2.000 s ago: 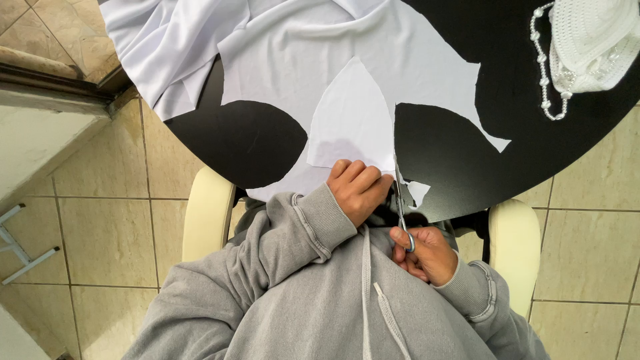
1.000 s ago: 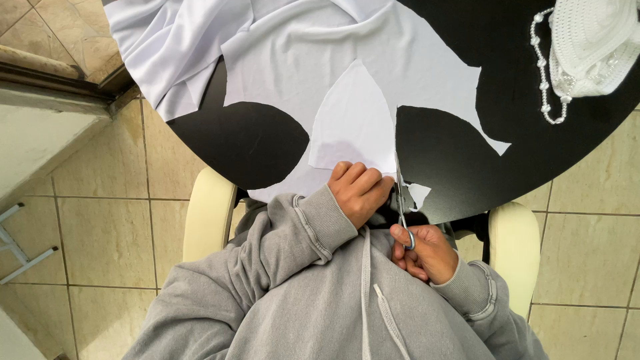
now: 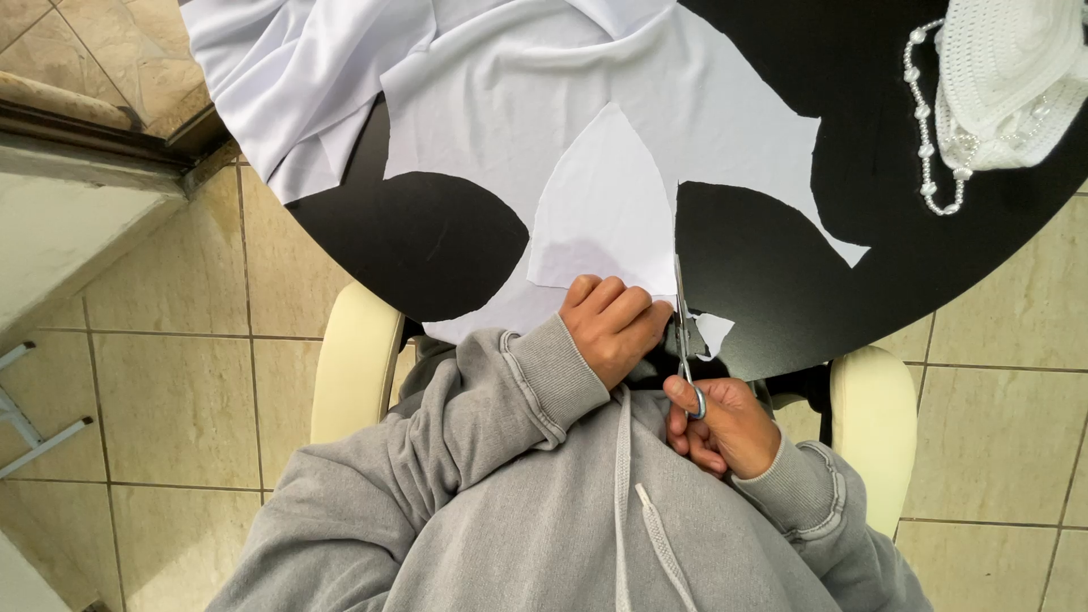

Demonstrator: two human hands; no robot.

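Observation:
White fabric (image 3: pixel 476 110) lies over the black table, with curved cut-outs along its near side. On it rests a separate pointed, leaf-like white piece (image 3: pixel 603 195). My left hand (image 3: pixel 616 327) is closed on the fabric at the lower edge of that piece; its fingertips are hidden. My right hand (image 3: pixel 722 425) holds metal scissors (image 3: pixel 682 340) by the handles, blades pointing away from me along the right edge of the pointed piece. A small white fabric scrap (image 3: pixel 714 331) lies just right of the blades.
White crocheted item (image 3: pixel 1007 76) and a string of white beads (image 3: pixel 925 153) lie on the black table (image 3: pixel 960 246) at the right. Cream chair armrests (image 3: pixel 357 365) flank me at the table's near edge. A white metal frame (image 3: pixel 34 433) stands on the tiled floor at the left.

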